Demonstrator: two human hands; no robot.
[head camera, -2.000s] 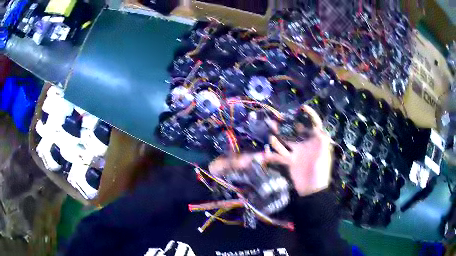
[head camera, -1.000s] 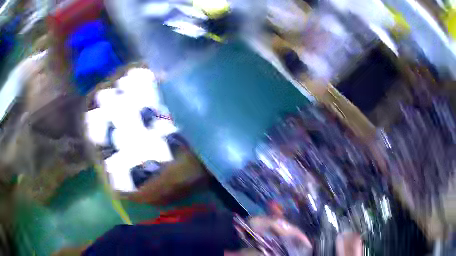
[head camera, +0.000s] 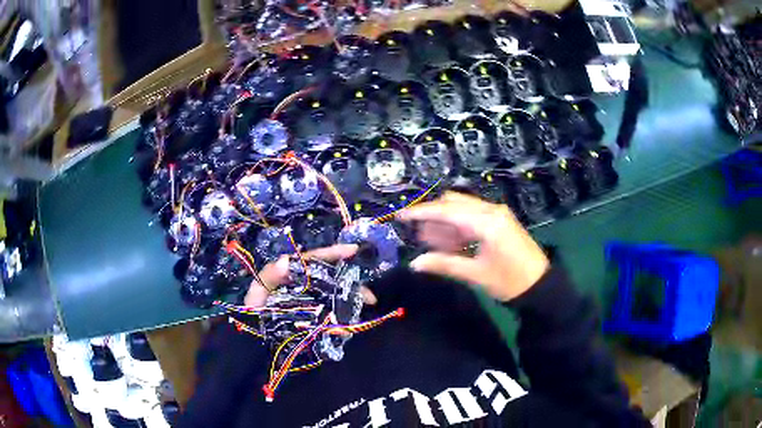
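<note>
My left hand (head camera: 276, 276) holds a clump of wired round modules (head camera: 347, 292) at the bench's near edge, against my body. Their red, yellow and white leads (head camera: 292, 359) hang over my dark top. My right hand (head camera: 489, 247) is just right of it, fingers apart, with nothing visible between them. A silvery wired disc (head camera: 376, 242) lies between my two hands; whether my right fingertips touch it is unclear. Rows of black round housings (head camera: 451, 92) stand on the bench; those at left carry silvery modules (head camera: 298, 185) with coloured leads.
Tangled wired parts (head camera: 276, 21) lie behind the rows. White boxes (head camera: 608, 75) and a dark stick-shaped tool (head camera: 632, 104) are at the right on the green bench (head camera: 109, 251). A carton of white-and-black units (head camera: 113, 376) is at lower left, a blue stool (head camera: 660, 288) at lower right.
The view has swung from the blurred left end back to the rows. My right hand, over the rows two seconds ago, is now lower right with open fingers. My left still holds modules.
</note>
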